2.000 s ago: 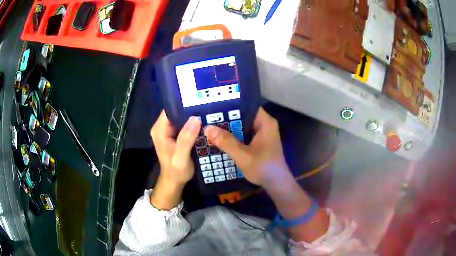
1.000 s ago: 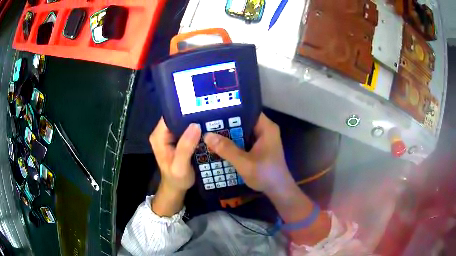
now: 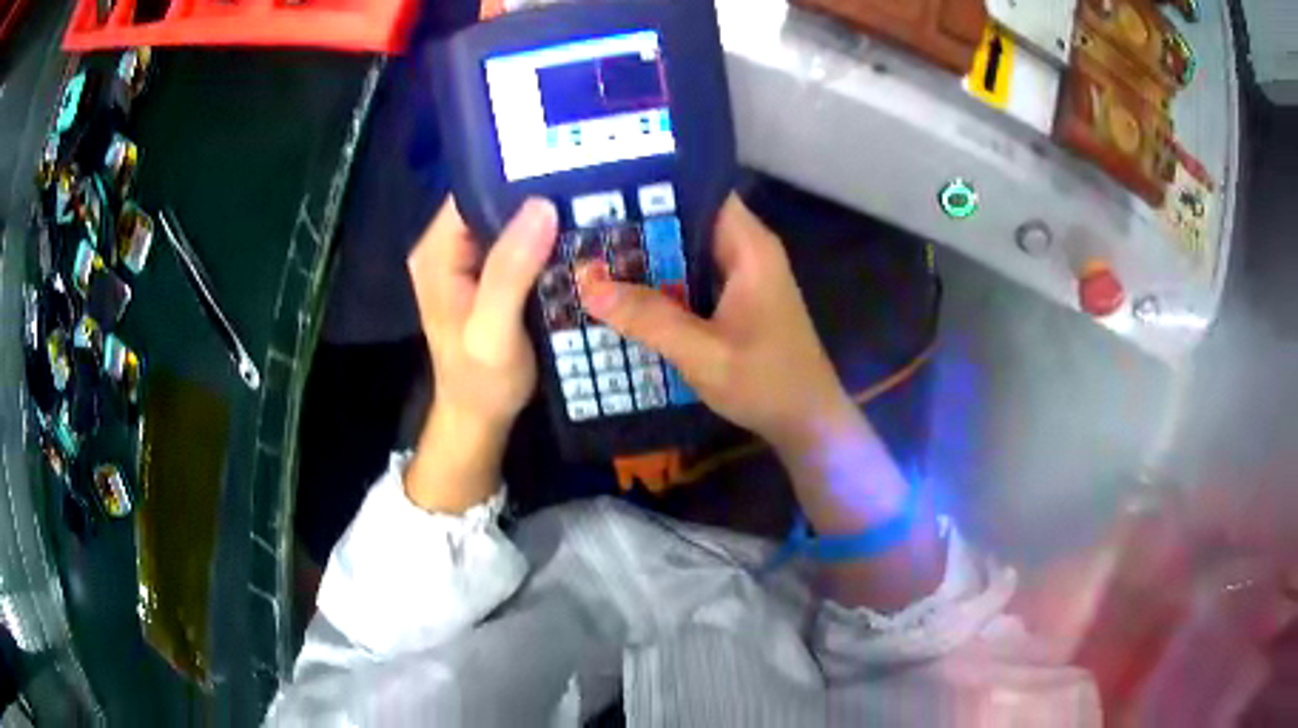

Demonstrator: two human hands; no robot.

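Note:
A dark blue teach pendant [image 3: 577, 185] with a lit screen is held upright in front of me, its top edge near the frame's upper rim. My left hand [image 3: 484, 306] grips its left side, the thumb at the upper left keys. My right hand [image 3: 726, 334] grips its right side, the thumb on the dark keys in the middle. The fingers behind the pendant are hidden. A blue wrist strap [image 3: 861, 541] is on my right wrist.
Several screen modules [image 3: 107, 299] lie on the dark green mat [image 3: 214, 157] at left, beside metal tweezers [image 3: 209, 299] and an amber sheet [image 3: 185, 512]. A red-orange tray [image 3: 242, 26] is above. The white machine [image 3: 854, 135] at right carries brown plates [image 3: 1117, 107] and buttons.
The tray, machine, pendant and hands all sit higher in the frame, as the view has shifted. The grip stays the same; the right thumb has moved slightly down relative to the keys.

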